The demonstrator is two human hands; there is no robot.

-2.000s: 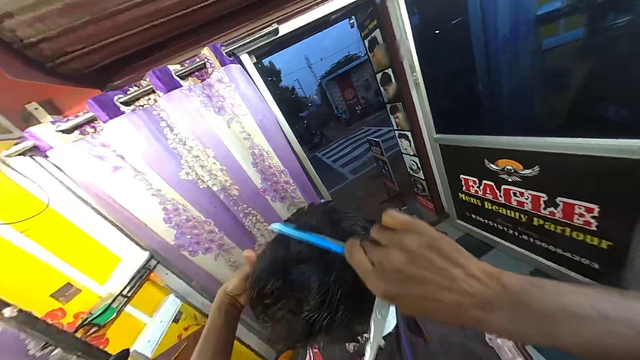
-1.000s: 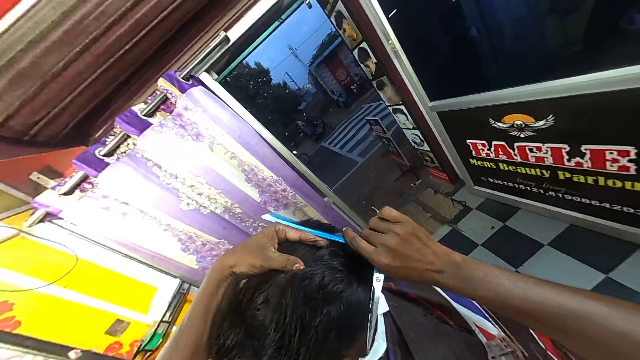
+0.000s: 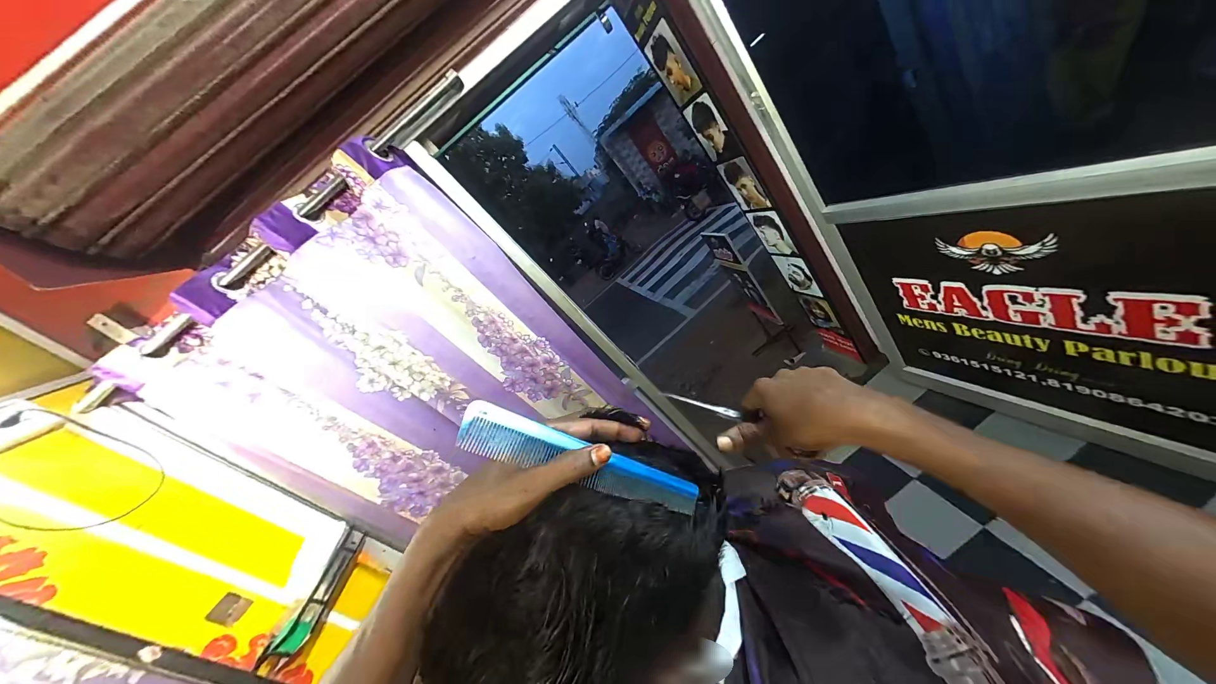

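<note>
My left hand (image 3: 541, 475) holds a blue comb (image 3: 570, 458) under its thumb, teeth down, across the top of a seated person's dark hair (image 3: 570, 579). A lock of hair stands up between the fingers of that hand. My right hand (image 3: 798, 413) is closed around the handles of metal scissors (image 3: 708, 407), whose blades point left, just right of the raised hair and apart from it. A white strip (image 3: 731, 608) circles the person's neck above a dark cape (image 3: 798, 608) printed with a striped barber pole.
A purple flowered curtain (image 3: 380, 361) hangs from a rod ahead. Beside it is a glass door (image 3: 608, 190) with hairstyle pictures along its edge. At the right, a dark sign panel (image 3: 1026, 313) bears writing above a checkered floor (image 3: 936, 513).
The comb has passed from my right hand to my left. My right hand has drawn back from the hair, and the scissors' blades now show. The view has shifted closer to the head.
</note>
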